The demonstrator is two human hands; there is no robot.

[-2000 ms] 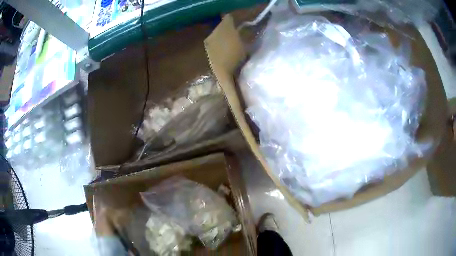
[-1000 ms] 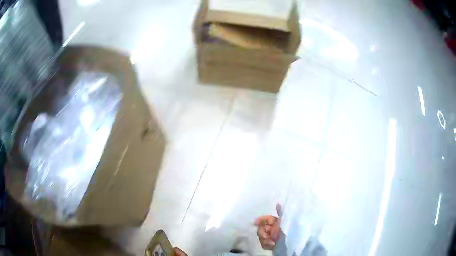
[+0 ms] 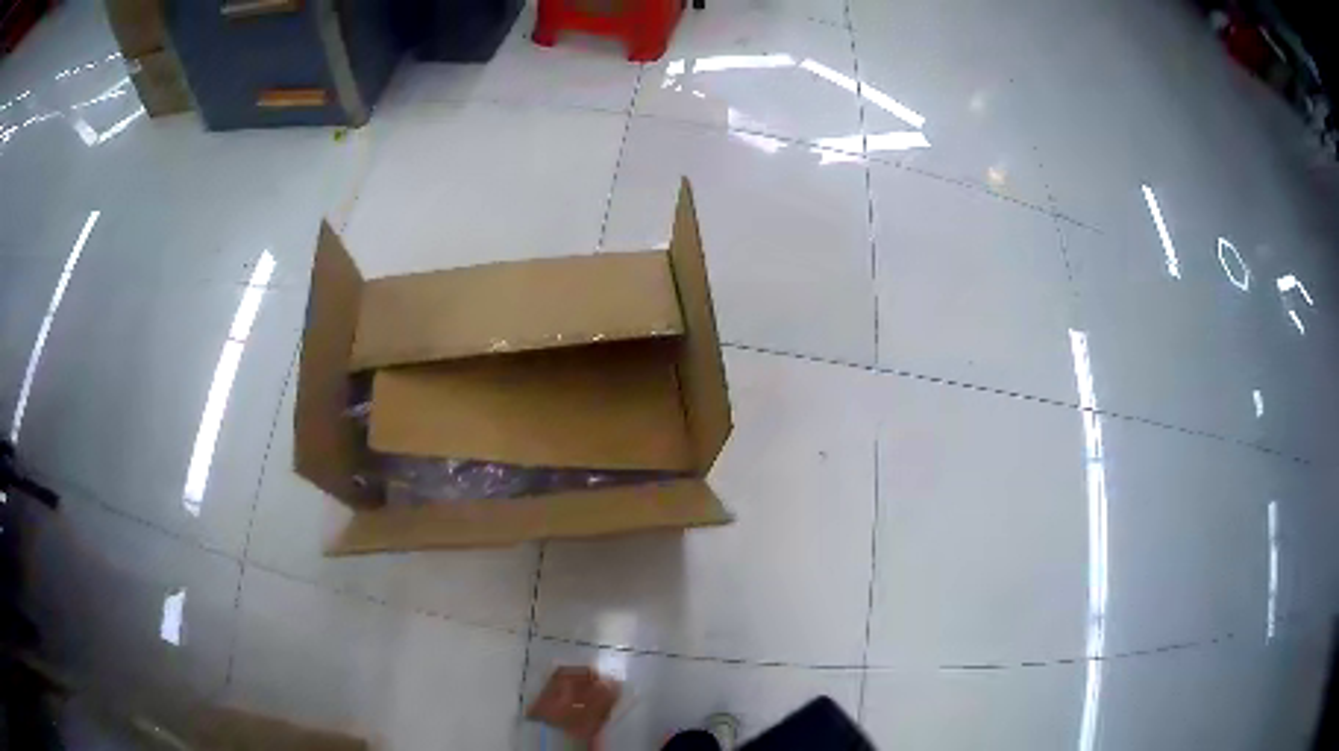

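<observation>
An open brown carton [image 3: 521, 301] stands on the floor ahead, its flaps raised or spread. A loose cardboard piece [image 3: 529, 414] lies inside it, with crumpled clear plastic [image 3: 470, 477] showing along the near side. My left hand [image 3: 576, 701] seems to be the small blurred reddish-brown shape at the bottom edge, short of the carton; its fingers and anything in it cannot be made out. My right hand is not visible. A dark angular thing [image 3: 808, 728] is cut off by the bottom edge; I cannot tell what it is.
Glossy pale tiles surround the carton. A red stool [image 3: 607, 21] and a grey-blue cabinet or box [image 3: 272, 66] stand at the back, with a brown carton [image 3: 156, 74] beside it. A blurred brown edge [image 3: 272, 731] shows at the bottom left. Part of a shoe [image 3: 721, 725] shows at the bottom.
The view has swung away from the plastic-filled cartons to the open carton on the floor, now nearer and more central. My right hand and the gold-brown-edged thing by my left hand no longer show clearly.
</observation>
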